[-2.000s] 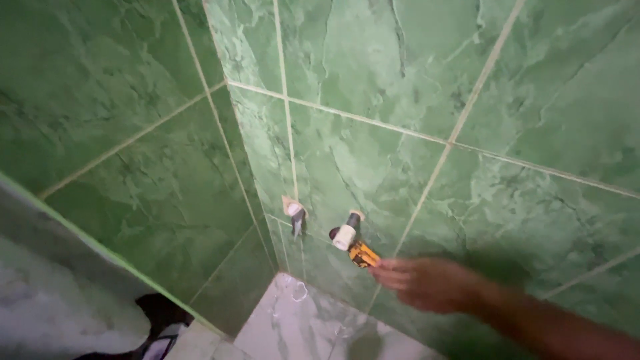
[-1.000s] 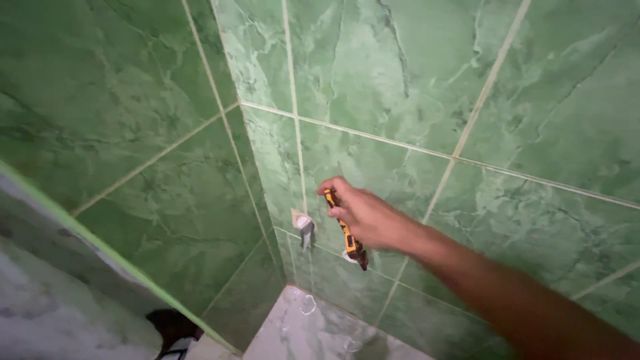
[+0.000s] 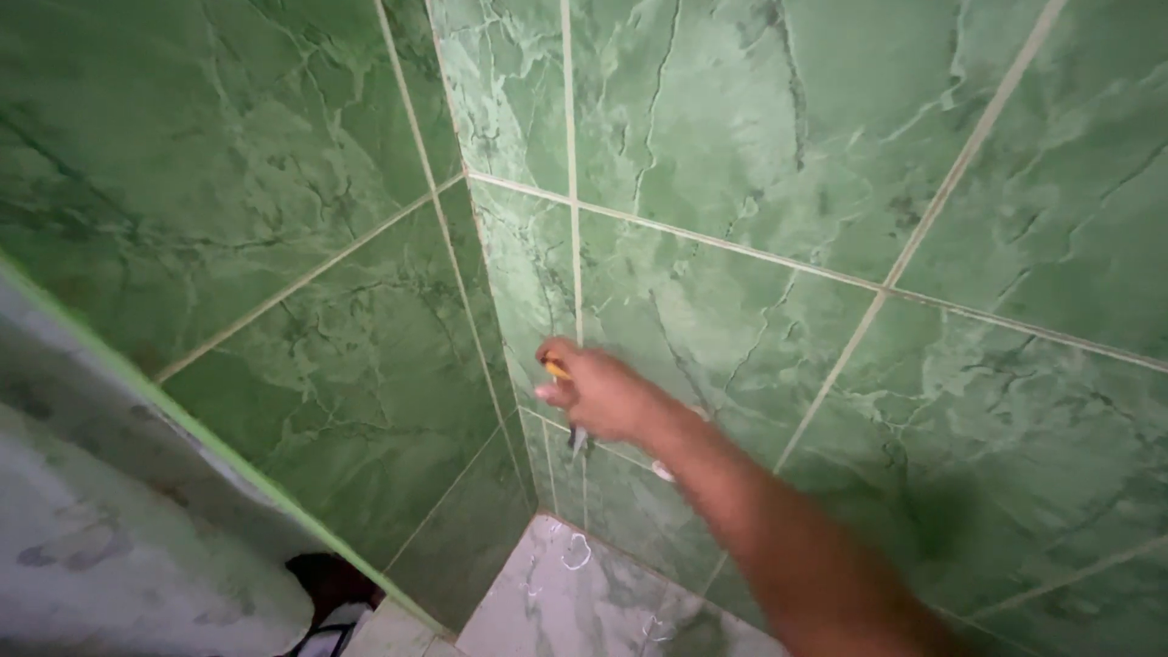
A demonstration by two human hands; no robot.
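Observation:
My right hand is closed around a small orange-and-black tool, mostly hidden by the fingers, so its kind cannot be told. The hand is near the corner of the green marbled tile wall, over a wall fitting. Only a grey-and-dark lower part of that fitting shows beneath my fingers. Partly behind my forearm, a small white fitting shows on the same wall. My left hand is out of view.
A second green tiled wall meets the first at the corner. Below lies a pale marbled floor with thin white rings of material. A low partition with a green edge runs along the left, and dark and white items lie beyond it.
My right hand, holding the orange-and-black tool, has moved left from the white fitting to the fitting nearer the corner. That fitting showed uncovered two seconds ago.

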